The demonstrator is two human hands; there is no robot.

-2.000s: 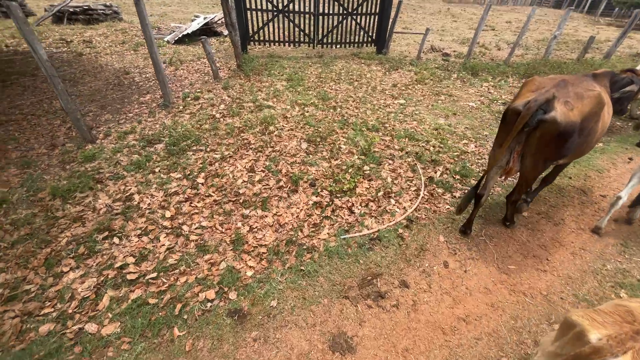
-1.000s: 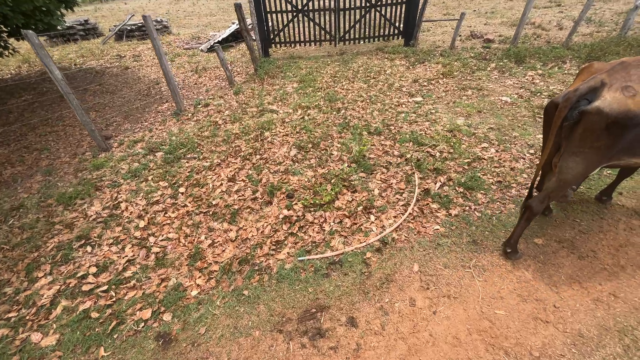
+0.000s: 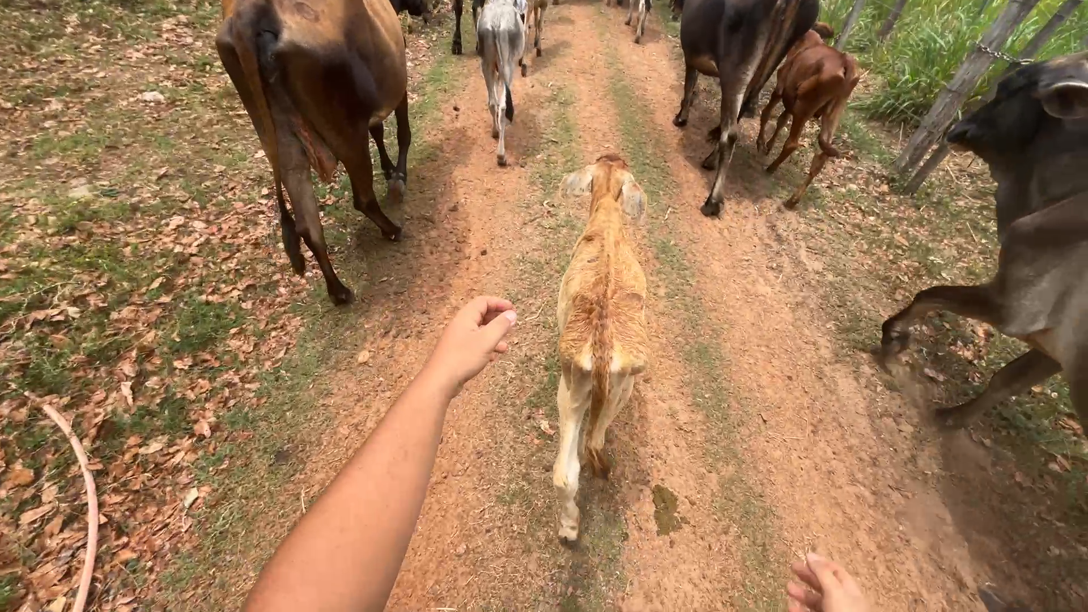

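My left hand reaches forward over the dirt track, palm turned inward, fingers loosely curled, with nothing seen in it. Just right of it, without touching, a tan calf walks away, its back to me. Low at the right, my right hand shows only in part, its fingers bent; a thin stalk may be at the fingertips, but I cannot tell. A brown cow is ahead on the left. A dark cow stands close on the right, partly cut off by the frame.
Farther along the dirt track walk a grey calf, a black cow, a reddish calf and several other cattle. Wooden fence posts and tall grass line the right. A pale hose or bent stick lies among dry leaves at the left.
The view has swung right, from the gate and leaves to the track. Both my hands have come into view. The tan calf, only partly seen at the lower right two seconds ago, is now in the middle.
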